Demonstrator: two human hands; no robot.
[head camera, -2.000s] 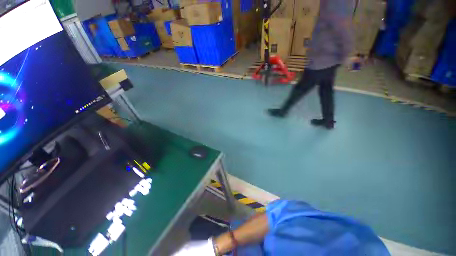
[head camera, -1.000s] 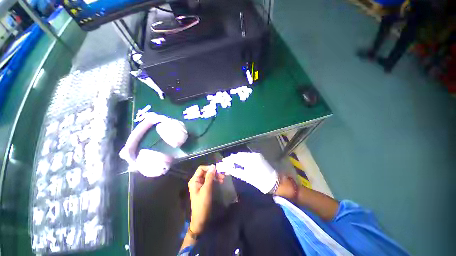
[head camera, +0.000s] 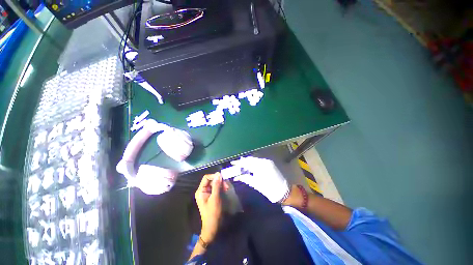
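Note:
My bare left hand (head camera: 210, 199) and my white-gloved right hand (head camera: 262, 178) meet over my lap, just below the bench's front edge. Between their fingertips is a small white piece (head camera: 230, 173), finger-length, held by both. A clear thin bag or film seems to hang below it. A pale pink-white headset (head camera: 136, 147) lies at the bench's front-left corner, its cups near the edge. Several small white dongles (head camera: 227, 104) lie in an uneven row in front of the black PC case (head camera: 207, 77).
A large blister tray (head camera: 65, 171) with many white pieces stands at the left. A black mouse (head camera: 323, 100) lies at the bench's right edge. A thin dark cable (head camera: 215, 135) curves over the green mat. The monitor's corner (head camera: 78, 11) shows at the upper left. Loose white pieces (head camera: 140, 120) lie behind the headset.
The view has swung from the monitor and aisle down to the bench and both hands. Since one second ago the hands have stayed together, with the white piece now showing more clearly between them.

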